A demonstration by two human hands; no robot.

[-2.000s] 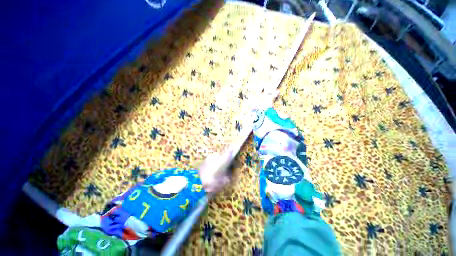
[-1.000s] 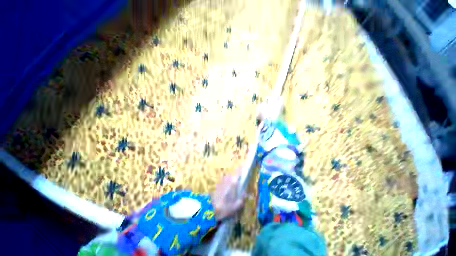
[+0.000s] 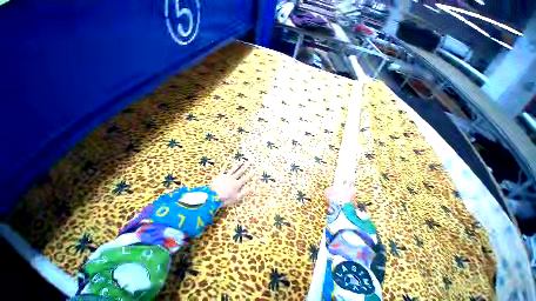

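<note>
A yellow-orange leopard-spot fabric (image 3: 258, 217) with small dark palm-tree motifs covers the table. A long, narrow, pale strip (image 3: 351, 129) lies across the print, running from the near edge of the picture to the far fabric edge. My left hand (image 3: 233, 183) lies flat on the print left of the strip, fingers spread, holding nothing. My right hand (image 3: 341, 193) is on the strip and looks closed around it; its fingers are blurred. Both forearms wear colourful printed sleeves.
A deep-blue press housing (image 3: 117, 64) with a circled white 5 stands along the left, shading the fabric beside it. A white fabric border (image 3: 470, 188) curves down the right side. Stored material and tables lie beyond the far edge. A pale pillar (image 3: 512, 76) stands at the upper right.
My left hand has let go of the strip and moved left onto the print, fingers spread. My right hand remains at the strip. The view has tilted up, showing more of the press and room.
</note>
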